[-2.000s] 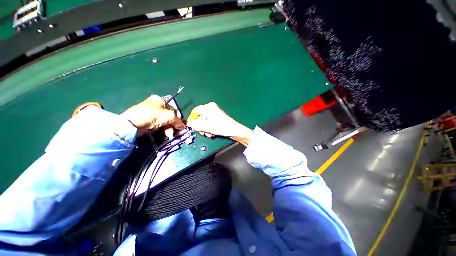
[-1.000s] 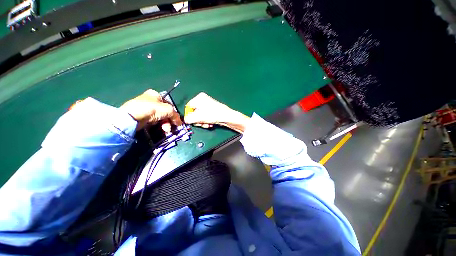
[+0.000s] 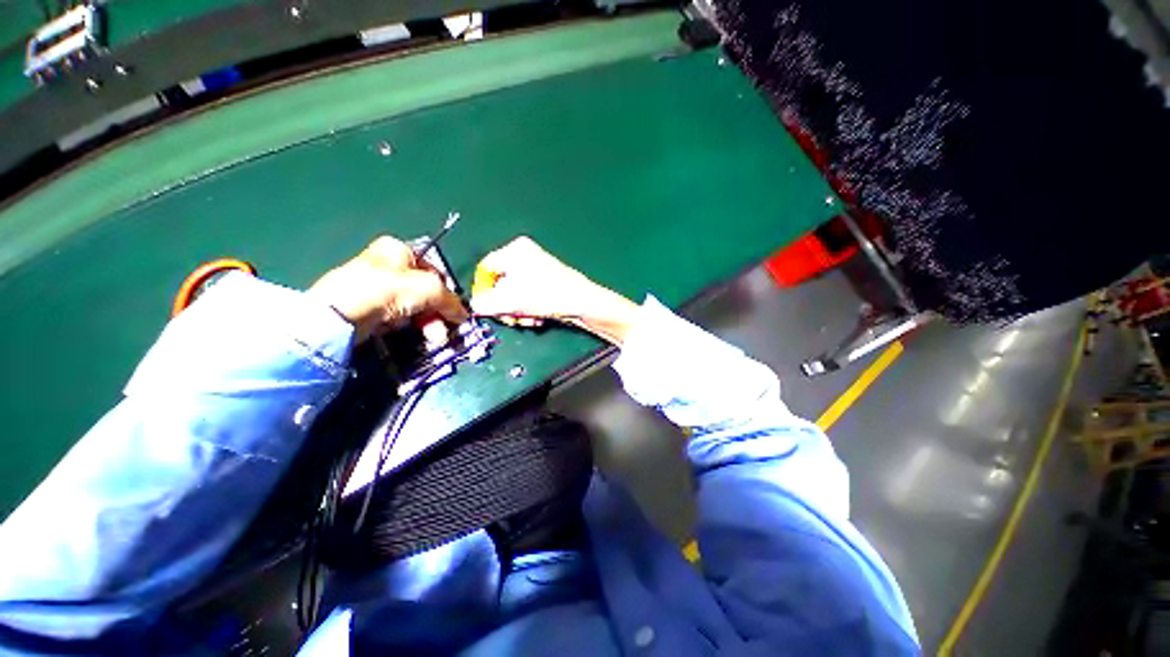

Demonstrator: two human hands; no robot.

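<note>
A small grey housing (image 3: 434, 261) lies at the bench's front edge, mostly hidden under my left hand (image 3: 391, 289), which holds it. Black cables (image 3: 403, 413) run from the housing down over the edge to a thick black cable bundle (image 3: 481, 494) on my lap. A short dark cable end (image 3: 448, 229) sticks up beyond my left hand. My right hand (image 3: 533, 285), with an orange-yellow finger cot (image 3: 486, 277), is closed at the housing's right side on a thin black cable (image 3: 565, 322).
Orange scissors handle (image 3: 212, 275) lies left, partly behind my left sleeve. A dark rail and a wired unit (image 3: 64, 42) are at the far left. A black hanging cable rack (image 3: 1014, 141) and a red bin (image 3: 811, 255) are right of the green bench (image 3: 603, 167).
The orange scissors handle, nearly covered by my left sleeve a second ago, shows again. A thin black cable now runs along under my right hand and wrist. Both hands have barely moved.
</note>
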